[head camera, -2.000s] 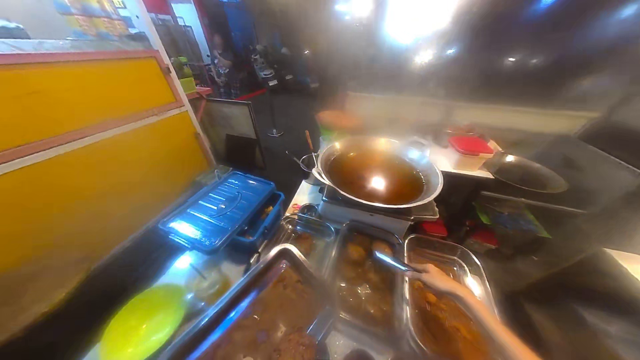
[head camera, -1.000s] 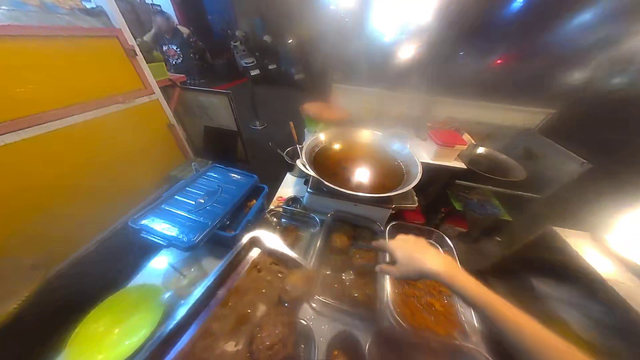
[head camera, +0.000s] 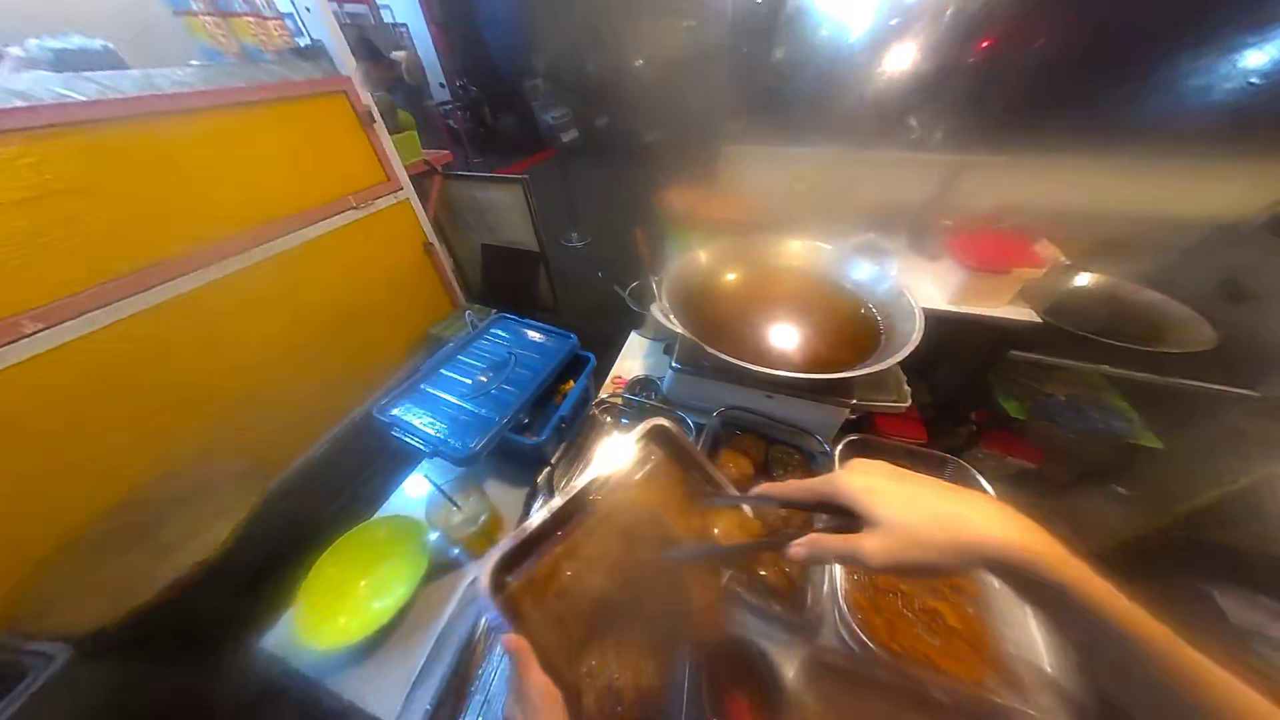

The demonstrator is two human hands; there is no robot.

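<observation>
My right hand [head camera: 880,515] is closed on a pair of tongs [head camera: 760,530], whose blurred tips lie over a metal tray of brown food [head camera: 610,590]. At the tray's lower left edge my left hand [head camera: 532,680] grips its rim, and the tray is tilted. Just right of it sits a metal container of round pieces in sauce [head camera: 745,460], partly behind the tongs. A clear container of orange-brown food [head camera: 925,620] lies beneath my right hand and forearm. Beyond these, a wide wok of brown liquid [head camera: 790,310] rests on a stove [head camera: 750,395].
A blue plastic box [head camera: 480,385] with its lid askew stands left of the containers. Nearer are a lime-green bowl [head camera: 362,583] and a cup [head camera: 465,515]. A red-lidded tub [head camera: 990,265] and a dark pan [head camera: 1120,307] are at the right, a yellow partition [head camera: 190,200] at the left.
My left hand has come into view on the tray, which is now raised and tilted. My right hand has moved left toward it, with the tongs over its food.
</observation>
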